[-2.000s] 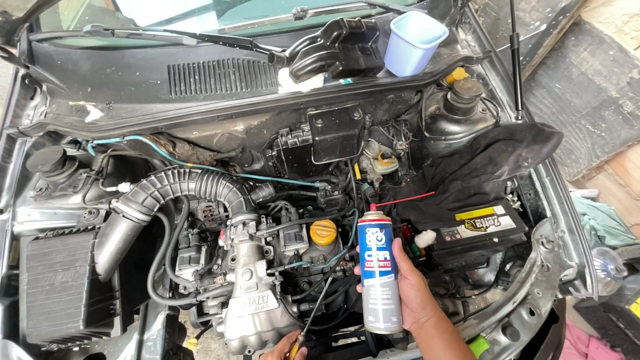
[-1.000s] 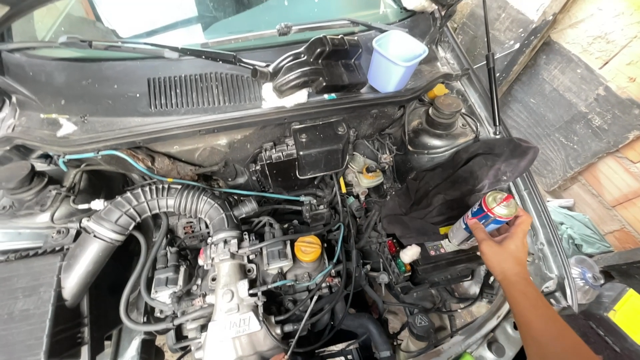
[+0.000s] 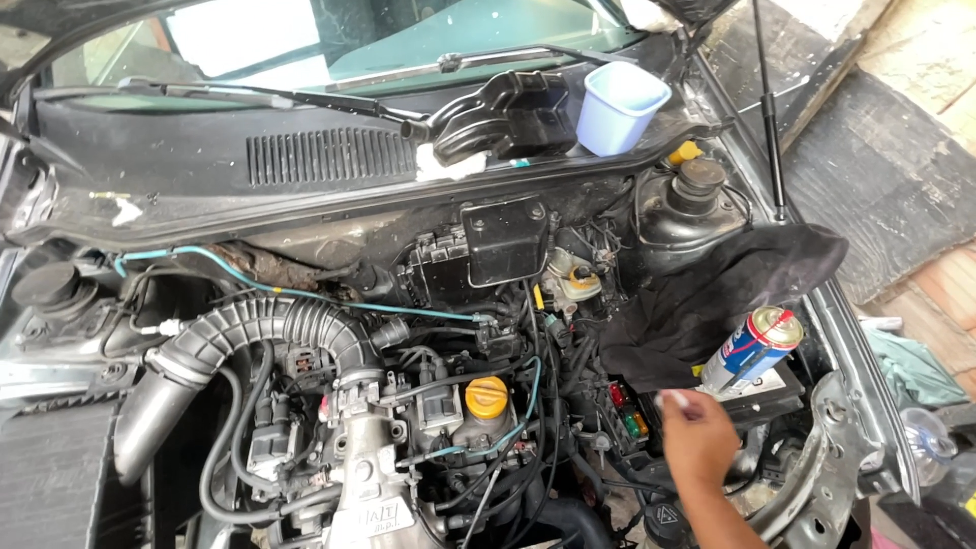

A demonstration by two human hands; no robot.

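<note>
My right hand (image 3: 698,438) is over the front edge of the car battery (image 3: 770,389), with a bit of white material pinched at its fingertips. Just behind it, a blue and white aerosol can (image 3: 751,351) with a red nozzle stands on the battery. A black cloth (image 3: 686,320) lies beside the can. Colored fuses (image 3: 629,412) show left of my hand. My left hand is out of view; a thin metal rod (image 3: 484,503) rises from the bottom edge among the hoses. The engine has a yellow oil filler cap (image 3: 486,397).
A light blue plastic container (image 3: 621,107) and a black plastic duct part (image 3: 507,118) sit on the cowl, with white wadding (image 3: 450,164) beneath the part. A ribbed intake hose (image 3: 274,332) arches over the left. The hood strut (image 3: 768,114) stands at right.
The aerosol can, held in a hand in both earlier frames, now stands released on the battery. My right hand has moved off it and holds something white. The left fingers have left the view.
</note>
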